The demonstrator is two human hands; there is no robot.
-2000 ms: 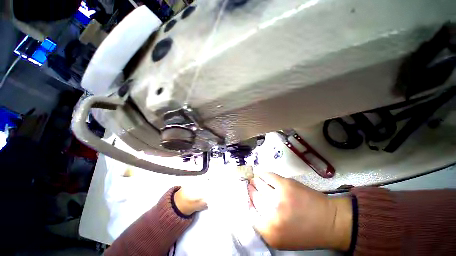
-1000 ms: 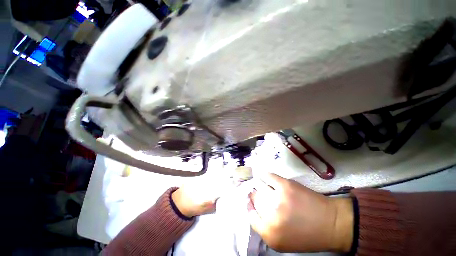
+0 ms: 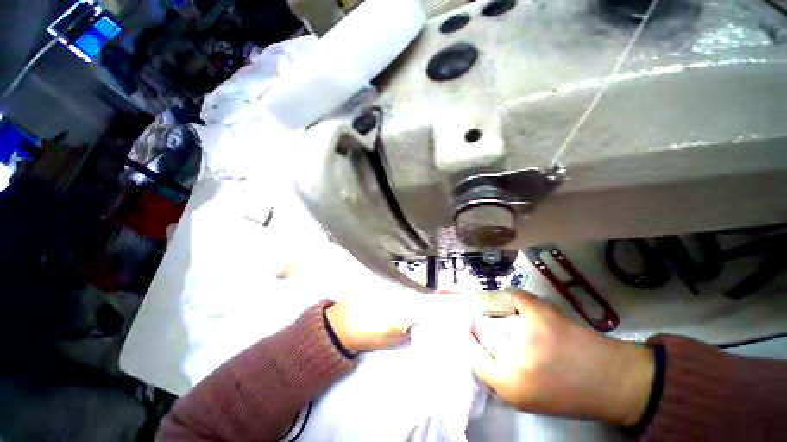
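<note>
White cloth (image 3: 371, 406), partly overexposed, lies under both hands and up to the needle area. My left hand (image 3: 375, 321) rests on the cloth left of the needle; its fingertips are lost in glare. My right hand (image 3: 561, 358) pinches the cloth just below the presser foot area, thumb and forefinger together. A small pale tan piece (image 3: 495, 302) shows at its fingertips. The cream sewing machine head (image 3: 639, 147) spans the upper frame, with the tension knob (image 3: 485, 222) above the needle area. The needle itself is not clear.
Red thread snips (image 3: 580, 289) lie right of the needle area. Black scissors (image 3: 643, 262) lie under the machine arm. A white roll (image 3: 349, 60) is behind the head's left end. White cloth (image 3: 233, 112) is heaped at the back left. The table edge (image 3: 142, 345) shows at left.
The view has shifted, so the machine head, snips and hands appear farther right and more cloth shows at left. Both hands remain on the cloth by the needle area.
</note>
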